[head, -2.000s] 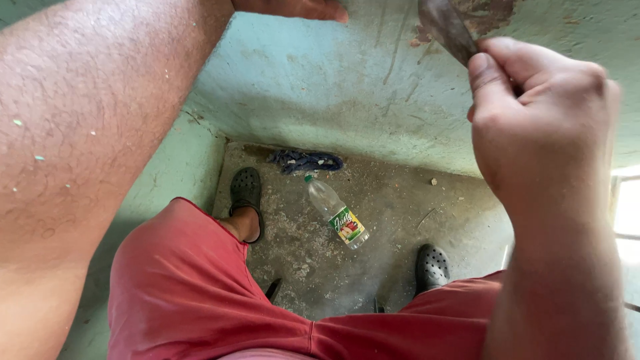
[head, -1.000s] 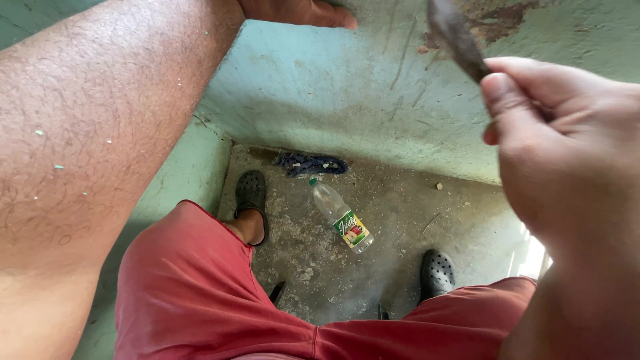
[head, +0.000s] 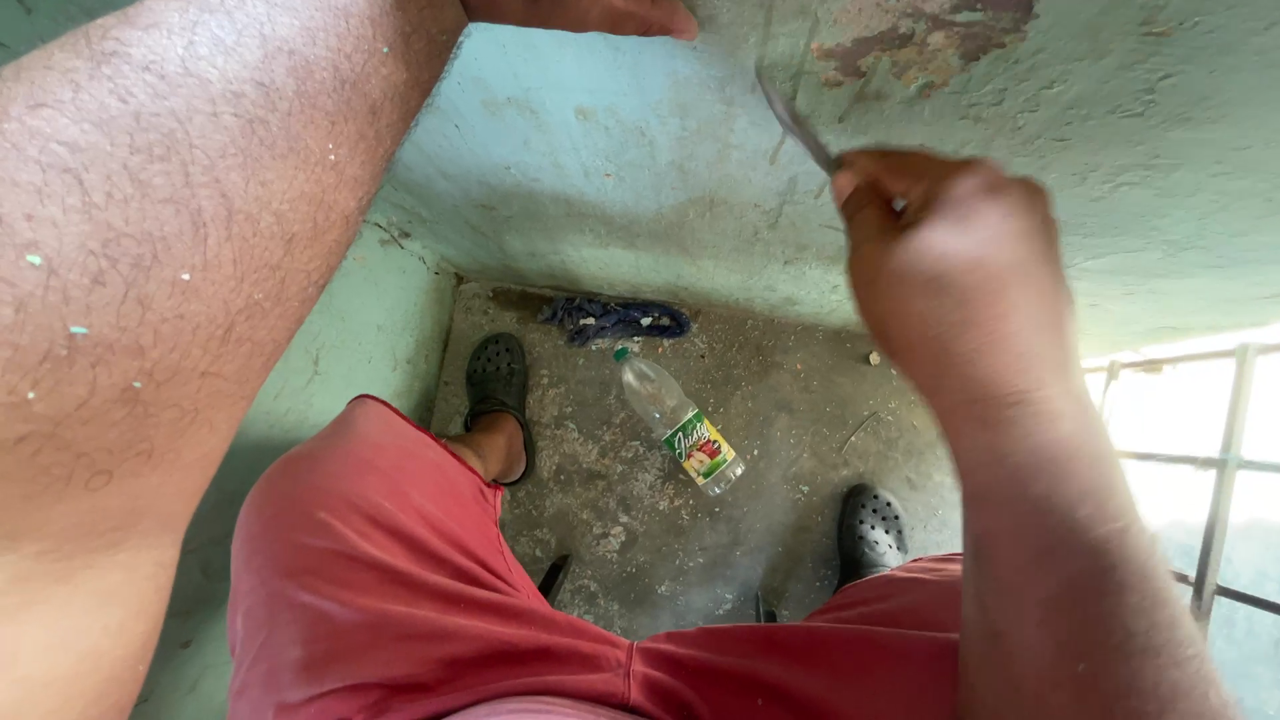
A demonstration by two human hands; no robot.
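My right hand [head: 950, 260] grips a thin, dark metal blade [head: 795, 125], likely a scraper or knife, its tip pointing up and left at the pale green painted wall [head: 620, 130]. The tool's handle is hidden in my fist. Right of the tip, a patch of peeled paint [head: 925, 40] shows brown and reddish on the wall. At the top edge of the view is part of my left hand [head: 600, 15], its fingers stretched along the wall; the rest of it is cut off. Small green and white flecks stick to my left forearm.
On the concrete floor [head: 620, 540], strewn with pale chips, lie a clear plastic bottle [head: 680, 420] with a green cap and a crumpled dark blue cloth [head: 615, 320]. My feet wear dark clogs [head: 497, 375]. A barred metal grille [head: 1220, 480] stands at the right.
My right hand and the blade have moved lower against the wall, away from beside the peeled patch. The left hand stays near the top edge. The grille at the right shows more as the view shifts.
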